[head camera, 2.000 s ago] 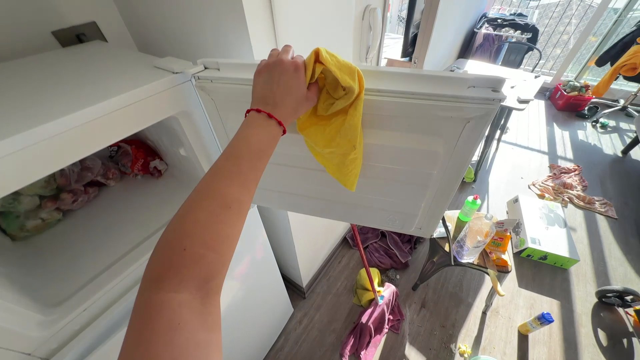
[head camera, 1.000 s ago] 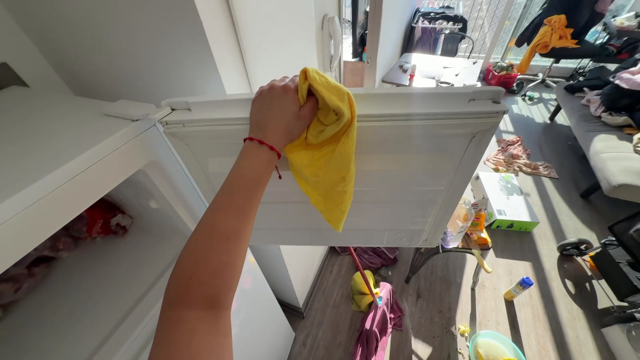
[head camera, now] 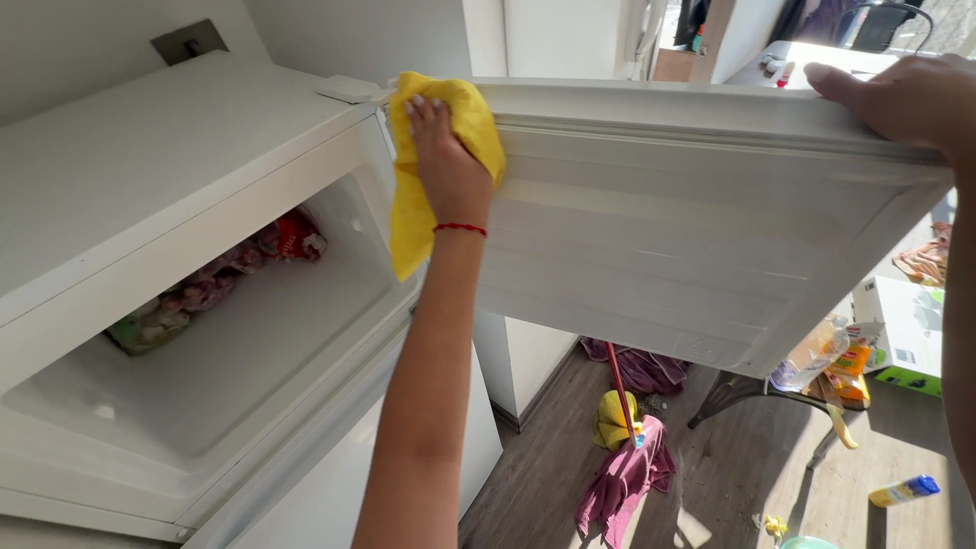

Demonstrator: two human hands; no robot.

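Observation:
My left hand [head camera: 451,164], with a red string bracelet at the wrist, presses a yellow cloth [head camera: 412,221] to the hinge end of the open white freezer door [head camera: 648,221]. Its fingers lie on the cloth near the door's top edge. My right hand [head camera: 900,99] holds the top edge at the door's far end, thumb over the edge; its other fingers are partly hidden. Left of the door is the open freezer compartment [head camera: 267,358], with bagged frozen food [head camera: 206,290] and a red packet [head camera: 293,235] along its back.
Below the door, a red mop handle [head camera: 618,381] leans among a purple cloth [head camera: 625,480] and a yellow cloth [head camera: 610,419] on the wooden floor. A stool [head camera: 732,393] holds a plastic bottle [head camera: 812,354] and packets. A white-green box [head camera: 907,335] and a yellow-blue container [head camera: 903,490] are at right.
My left hand has moved the yellow cloth left along the door's top edge to the hinge end. My right hand has come into view on the far end of the door.

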